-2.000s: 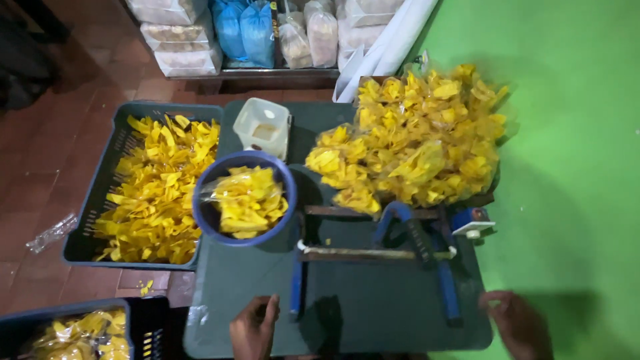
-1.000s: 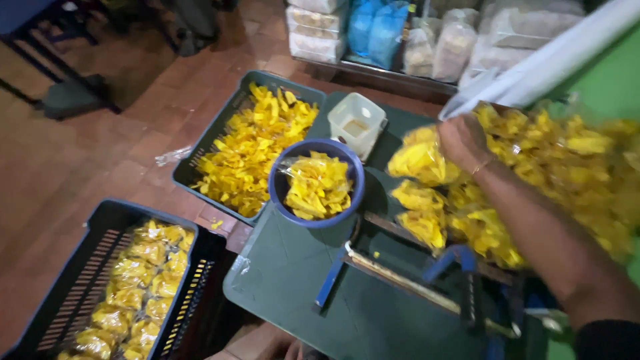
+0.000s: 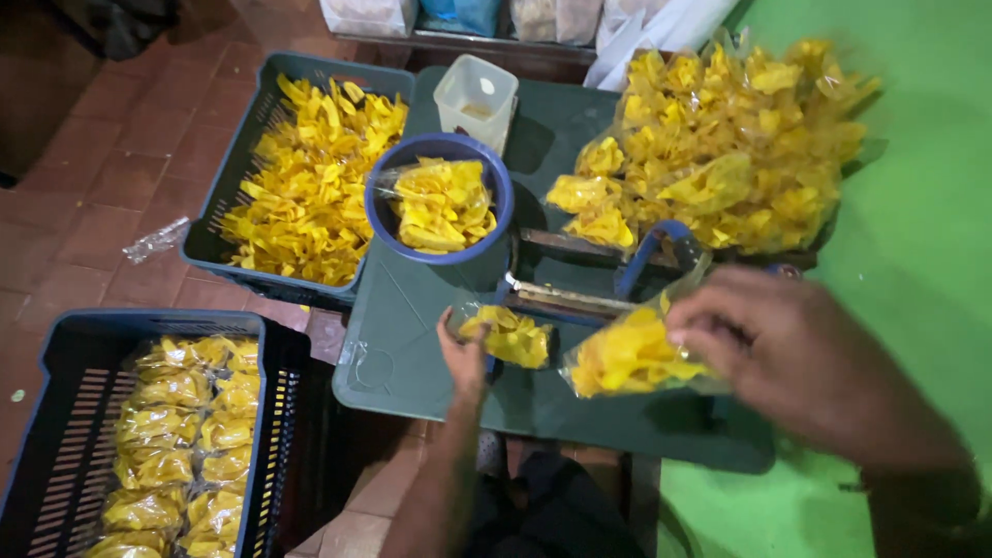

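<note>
My right hand (image 3: pixel 721 333) grips the upper end of a clear plastic bag of yellow chips (image 3: pixel 635 356), held over the front of the green table (image 3: pixel 411 349). Left of it, my left hand (image 3: pixel 463 349) touches the left end of a second bag of chips (image 3: pixel 515 337); whether its fingers grip the film cannot be made out. Behind the bags stands a bag sealer with a metal frame and blue handle (image 3: pixel 647 252), partly hidden by my right hand. A large pile of bagged chips (image 3: pixel 721 147) lies at the back right.
A blue bowl (image 3: pixel 500 213) holds a bag of chips, with a translucent plastic container (image 3: pixel 474 93) behind it. Left of the table is a crate of loose chips (image 3: pixel 267 77); at the lower left, another crate (image 3: pixel 58 364) holds rows of bagged chips. A green wall (image 3: pixel 938 232) borders the right.
My right hand has come from the bag pile to the table's front with a bag of chips. A second bag now lies by my left hand. The view has shifted.
</note>
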